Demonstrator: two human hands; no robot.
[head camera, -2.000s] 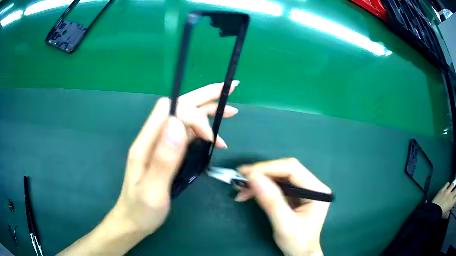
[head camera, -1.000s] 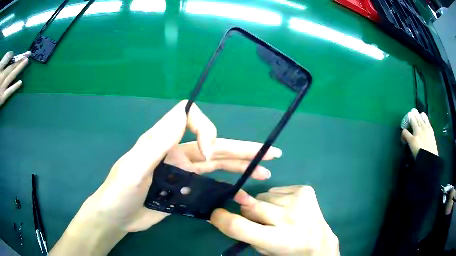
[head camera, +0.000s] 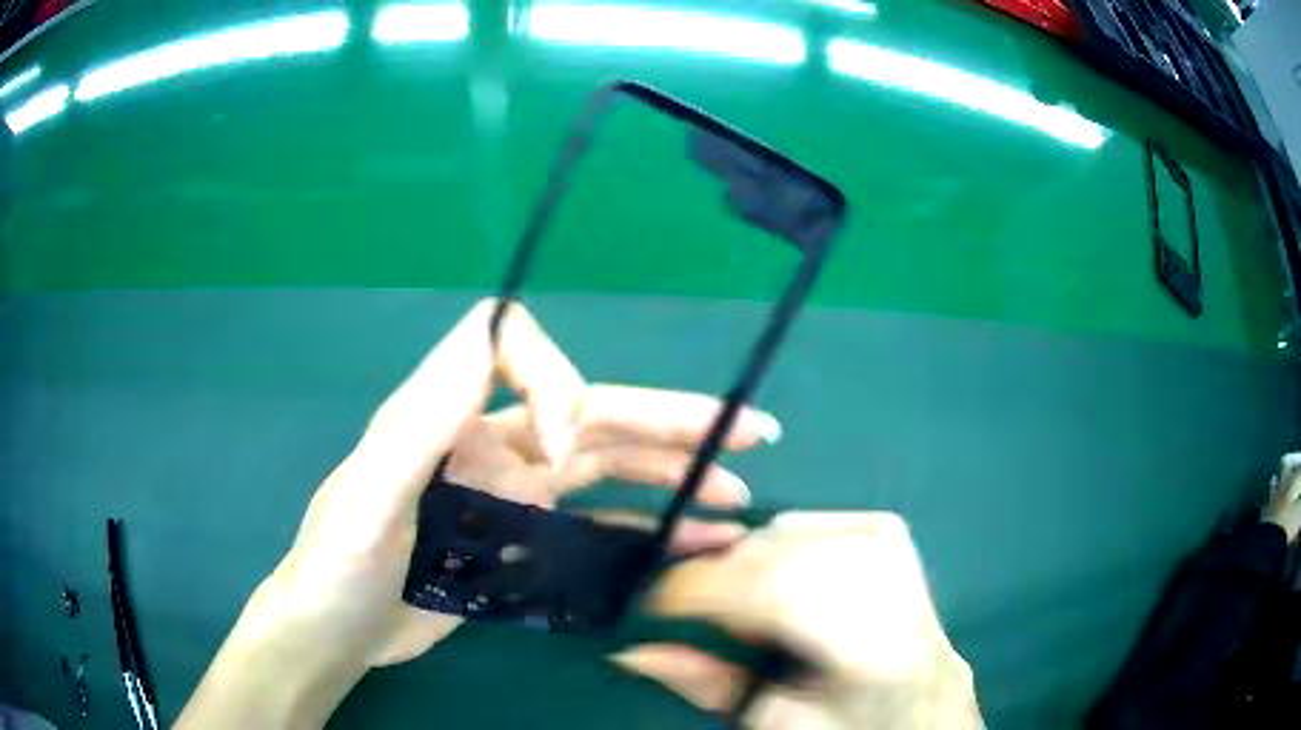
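My left hand holds a black phone middle frame above the mat, its camera-hole plate low and its notched plate at the upper right. My right hand is at the plate's lower right corner, blurred, fingers bent at the frame's edge. A dark piece, seemingly the tweezers' handle, sticks out below the right palm. The tweezers' tips are hidden.
Spare black tweezers lie at the lower left beside tiny dark parts. Another mid-frame lies at the right. A red tray and black tray stand at the far right. Another person's dark sleeve is at the right edge.
The held frame has turned from near upright to slanted, its camera plate now facing up. My right hand has moved from pointing tweezer tips to the frame's corner. The upper-left mid-frame is gone from view.
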